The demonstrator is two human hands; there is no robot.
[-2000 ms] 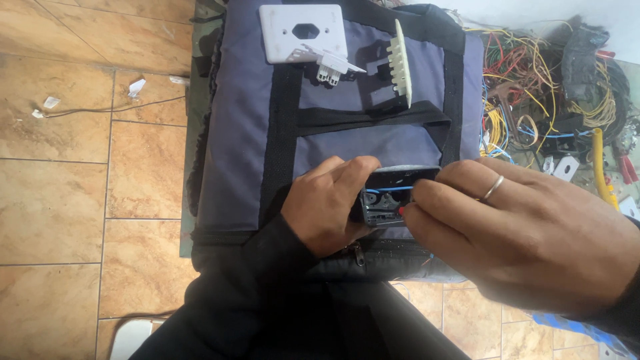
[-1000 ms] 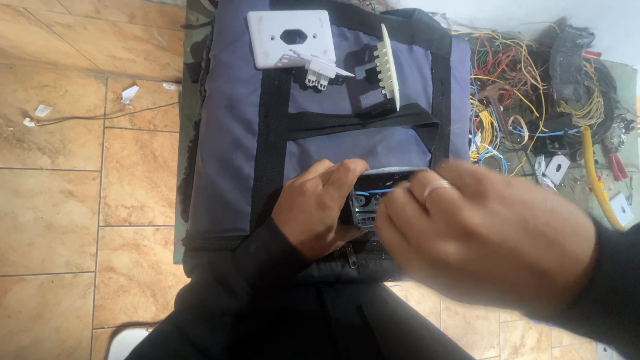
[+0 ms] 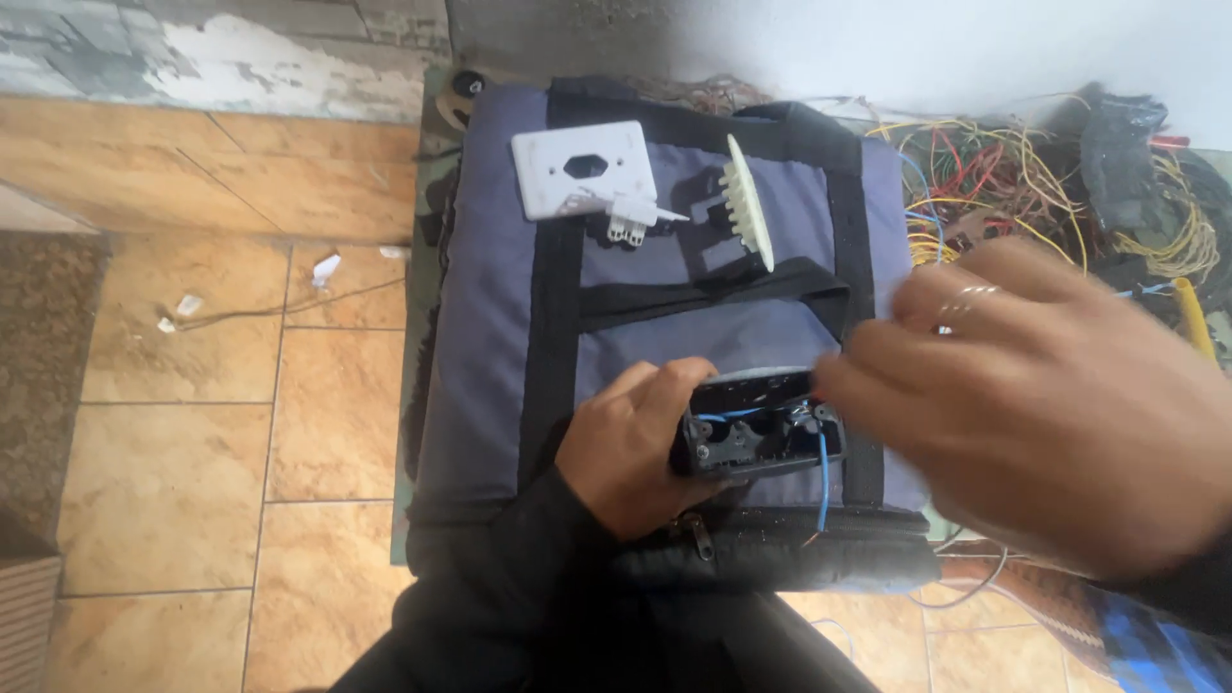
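My left hand (image 3: 630, 448) grips the left end of a black plastic electrical box (image 3: 770, 452), its open side facing up. A blue wire (image 3: 824, 481) runs inside the box, and one end hangs over its near edge, with copper at the tip. My right hand (image 3: 1049, 404), blurred and wearing a ring, is at the right end of the box, fingers curled; a bit of red shows at its fingertips, but what it holds is unclear. Beyond the box lie a white socket plate (image 3: 534, 178), a small white connector piece (image 3: 628, 223) and a cream plastic plate on edge (image 3: 749, 207).
A blue-grey padded bag (image 3: 481, 318) with black straps lies under the box. Tangled coloured wires (image 3: 1020, 183) are heaped at the right against the wall, near a yellow handle (image 3: 1193, 322). White scraps (image 3: 325, 269) lie on the tiled floor (image 3: 173, 481).
The blue wire's end now hangs over the near edge of the box, where neither earlier frame shows it. My right hand has moved off the box's inside to its right end.
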